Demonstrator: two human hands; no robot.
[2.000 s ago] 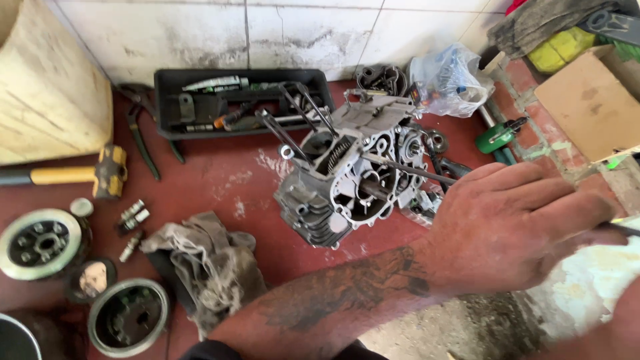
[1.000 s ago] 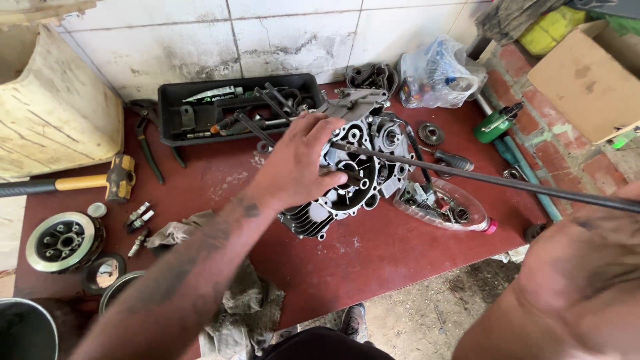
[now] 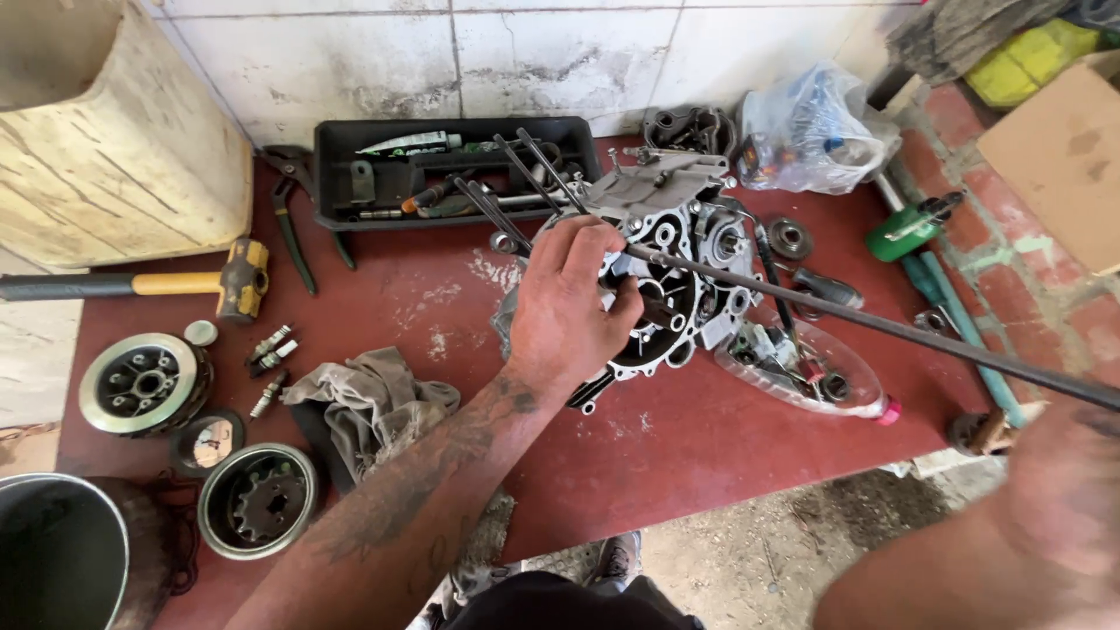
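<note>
A motorcycle engine crankcase (image 3: 647,359) with long cylinder studs stands on the red bench top. My left hand (image 3: 582,280) is on its open side, fingers curled around the near end of a long dark metal bar (image 3: 840,311), thumb by the shaft (image 3: 661,315) inside. The bar runs from the crankcase to the lower right. My right hand (image 3: 1072,481) is blurred at the right edge, at the bar's far end; its fingers are partly hidden, and its grip is unclear.
Behind stands a black tool tray (image 3: 455,223). A sledgehammer (image 3: 243,280), slip-joint pliers (image 3: 293,227), spark plugs (image 3: 269,394), clutch parts (image 3: 140,385) and a grey rag (image 3: 376,407) lie left. At right are a cut plastic bottle (image 3: 862,376), a plastic bag (image 3: 809,131) and a green tool (image 3: 906,229).
Two seconds ago one hand was at the right over the bar, with the crankcase uncovered. My left hand has come onto the crankcase and stays there, and my right hand is at the right edge.
</note>
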